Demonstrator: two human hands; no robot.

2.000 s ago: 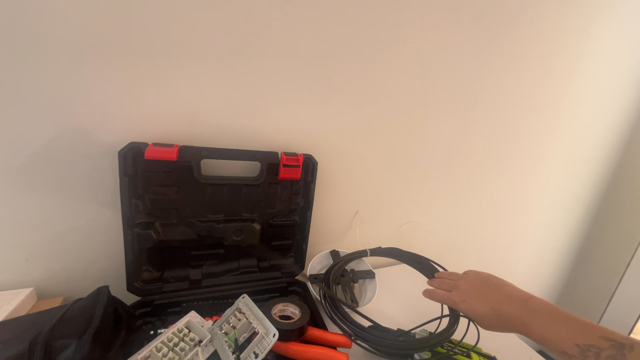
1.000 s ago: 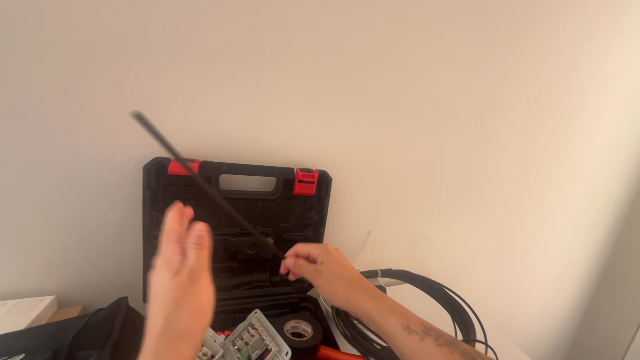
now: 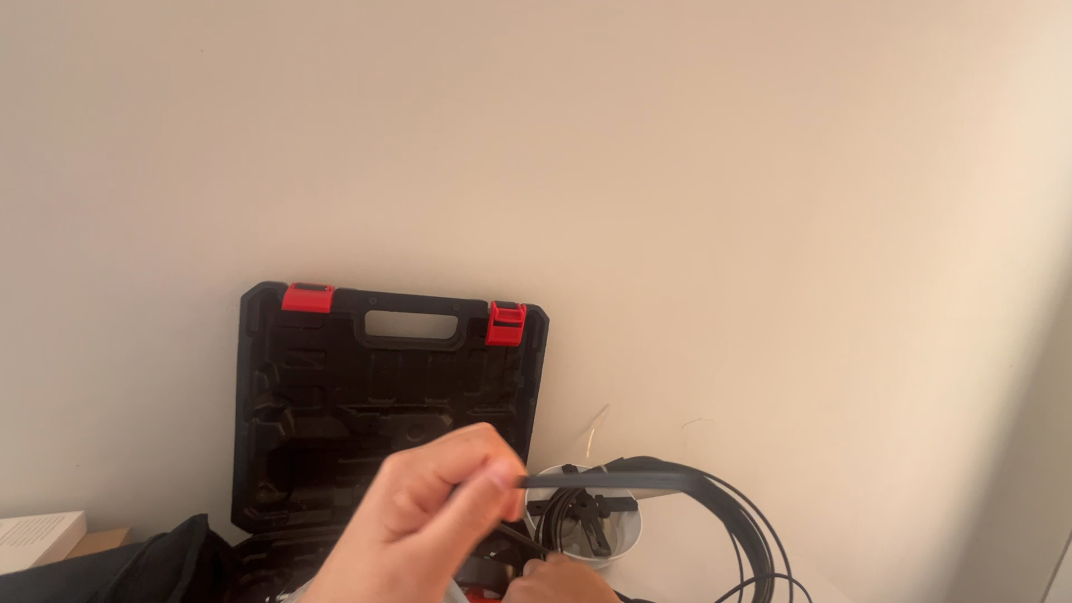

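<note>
My left hand [image 3: 431,515] pinches a flat black cable [image 3: 611,480] between thumb and fingers, in front of the open black plastic tool case [image 3: 402,377]. From that pinch the cable runs right towards a coil of black cable [image 3: 745,523]. Lower down, my right hand [image 3: 561,579] is partly cut off by the bottom edge, near another stretch of black cable; its fingertips are blurred and its grip is unclear. Behind the cable stands a white round container [image 3: 624,544] with black plastic pieces [image 3: 593,523] in it.
The tool case's lid, with red latches [image 3: 308,298], stands upright close to the wall [image 3: 670,209]. At the lower left lie a black fabric item [image 3: 159,561] and a white box [image 3: 42,536] bearing writing. Thin wires stick up above the white container.
Two seconds ago my right hand lay at the coil and my left was out of view. One second ago my right hand held up a cable end; now my left hand grips cable and my right hand is lower.
</note>
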